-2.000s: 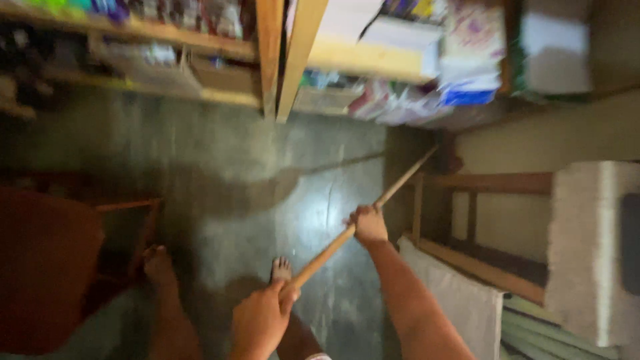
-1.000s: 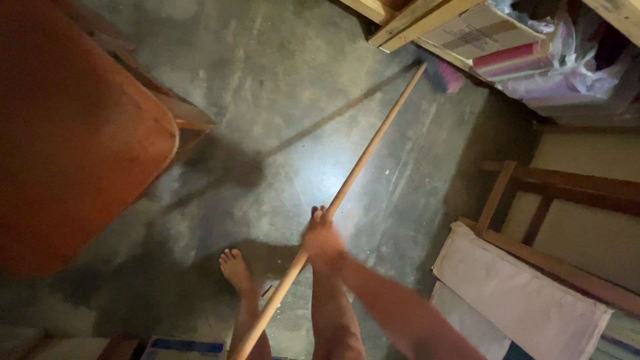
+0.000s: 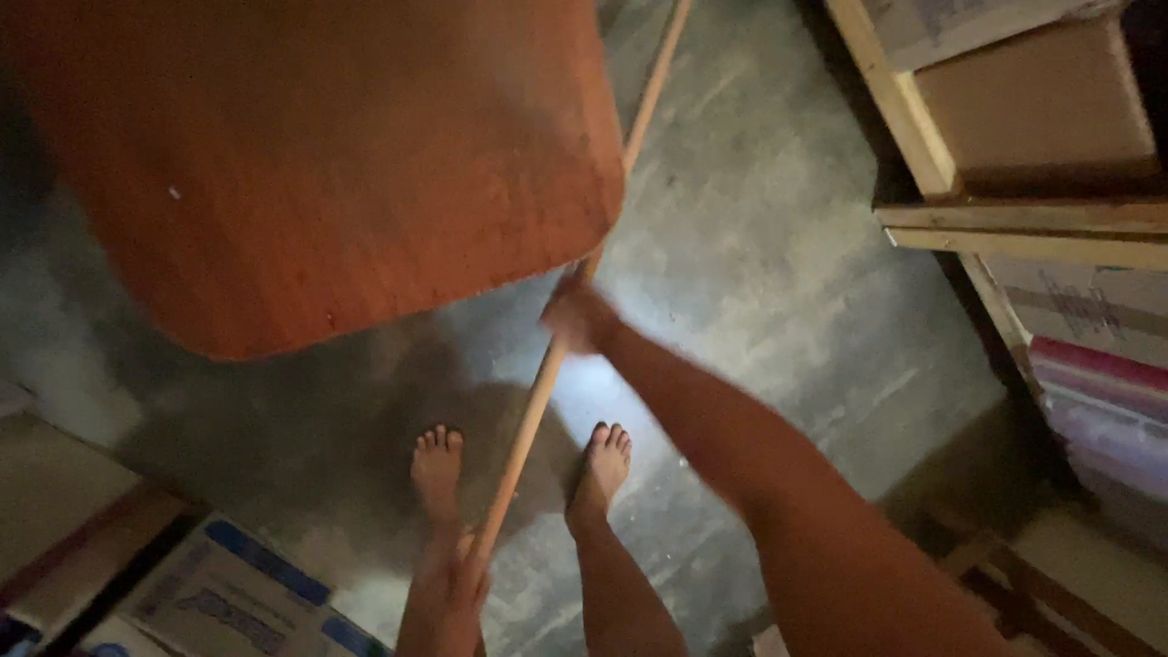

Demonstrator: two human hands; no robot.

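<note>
A long wooden pole runs from the bottom centre up to the top edge, passing partly under the edge of an orange-brown tabletop. Around the middle of the pole, just below the tabletop's corner, my right hand is closed, somewhat blurred. Lower down, my left hand grips the pole near the bottom edge of the view. The pole's far end lies outside the view. Beneath it shows the grey concrete floor, with a bare foot on each side of the pole.
Wooden shelving stands on the right, holding a cardboard box and plastic-wrapped goods. At lower left is a printed carton with blue bands. Dark wooden framing shows at lower right.
The view has swung strongly, bringing the tabletop to the upper middle. The pole's far end, with a pinkish broom head near the shelves one second ago, has left the view. Both hands still hold the pole.
</note>
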